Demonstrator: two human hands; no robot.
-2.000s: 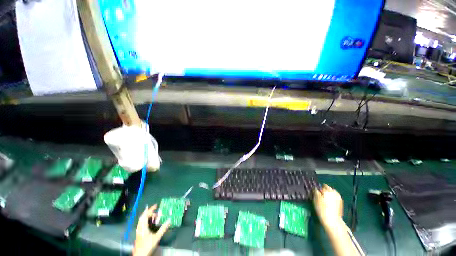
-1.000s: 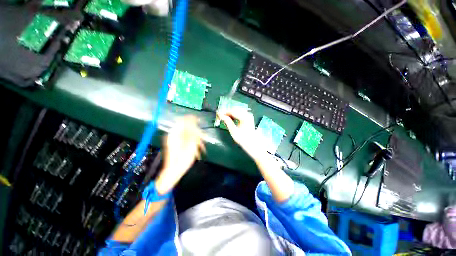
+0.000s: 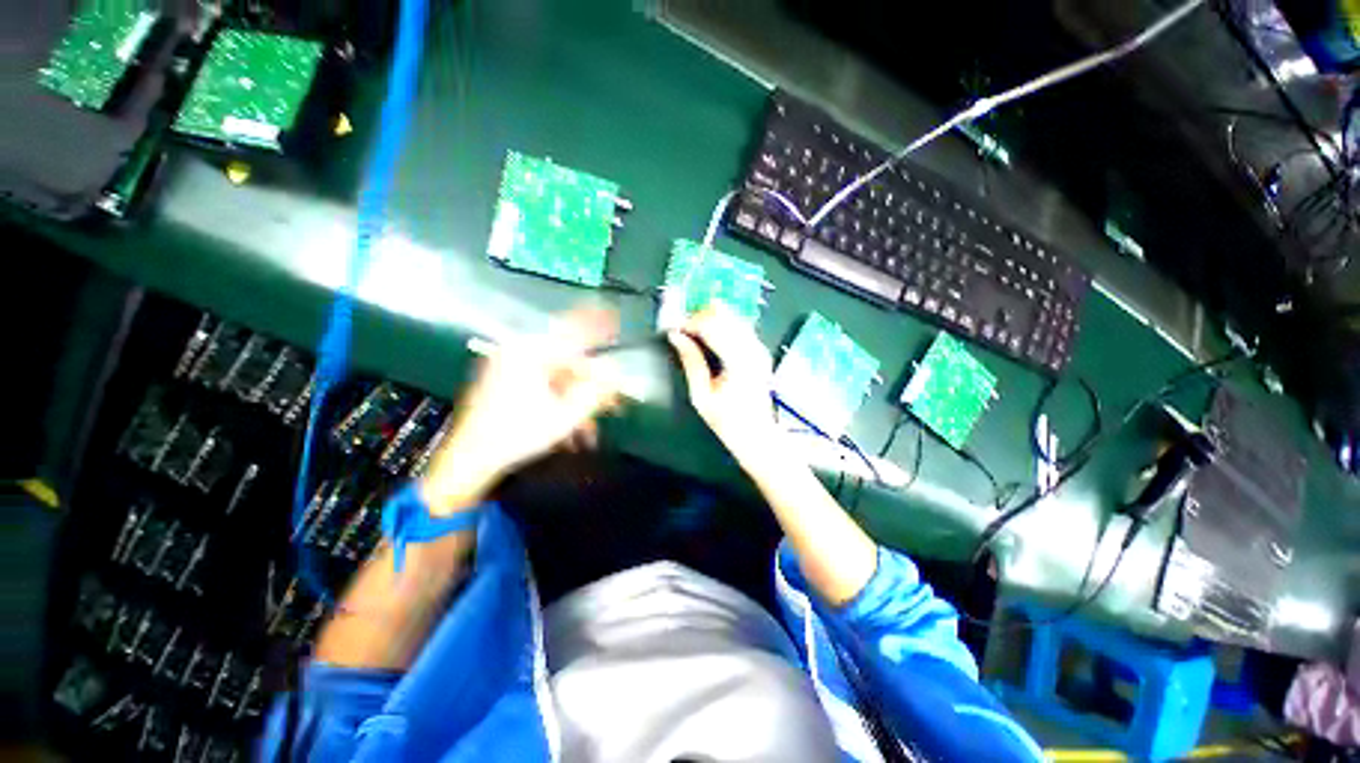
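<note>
Four green circuit boards lie in a row on the green bench: the leftmost (image 3: 555, 221), the second (image 3: 716, 283), the third (image 3: 825, 373) and the rightmost (image 3: 950, 391). My right hand (image 3: 728, 380) is at the lower edge of the second board, thumb and finger pinched on a thin black lead (image 3: 634, 346). My left hand (image 3: 530, 400) is left of it, over the bench's front edge, and blurred; whether it holds the lead's other part cannot be told. A blue strap (image 3: 425, 522) is on my left wrist.
A black keyboard (image 3: 910, 246) lies behind the boards, with a white cable (image 3: 970, 112) over it. A black scanner (image 3: 1171, 474) lies at right. A blue coiled cord (image 3: 351, 283) hangs at left. More boards (image 3: 246, 90) lie at upper left; a black tray (image 3: 224, 492) is low left. A blue stool (image 3: 1119, 671) stands lower right.
The view has swung down from the monitor. My right hand has left the keyboard's right end for the second board. My left hand has left the leftmost board and is now beside my right hand.
</note>
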